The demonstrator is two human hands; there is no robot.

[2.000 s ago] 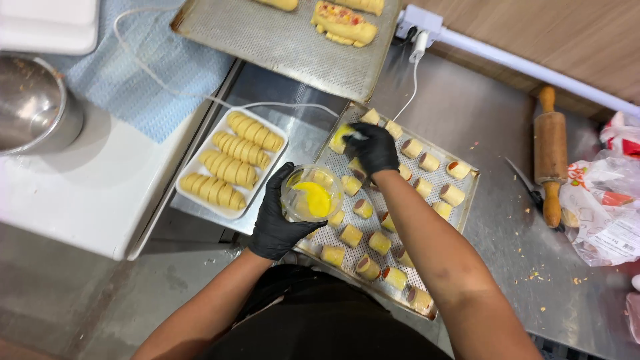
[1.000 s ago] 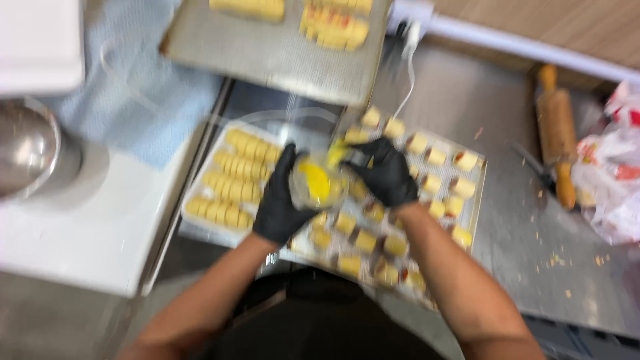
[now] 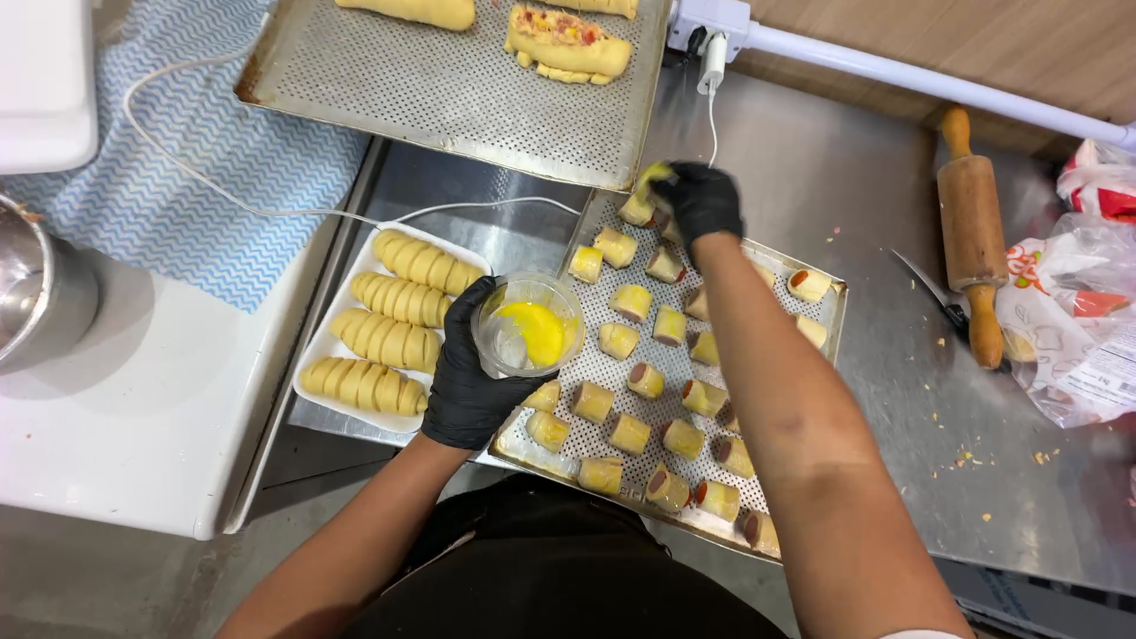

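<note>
In a black glove, my left hand (image 3: 475,373) holds a clear plastic cup (image 3: 530,326) with yellow liquid, which looks like egg wash, over the left edge of a perforated metal tray (image 3: 568,461). On that tray stand rows of small dough-wrapped sausage pieces (image 3: 631,303), many with a yellow coating. My right hand (image 3: 701,204), gloved too, grips a yellow-stained item, perhaps a brush or sponge, at a piece near the tray's far corner. Its exact kind is hidden by the fingers. My right forearm covers part of the rows.
A white foam tray (image 3: 312,390) of ridged dough rolls lies left. An upper perforated tray (image 3: 444,106) holds filled breads. A wooden rolling pin (image 3: 972,222), a knife (image 3: 923,280) and plastic bags (image 3: 1083,311) lie right. A white cable (image 3: 186,169) crosses a blue-striped cloth (image 3: 222,177).
My right hand has moved from beside the cup to the tray's far corner with the yellow-stained item. The cup is still in my left hand.
</note>
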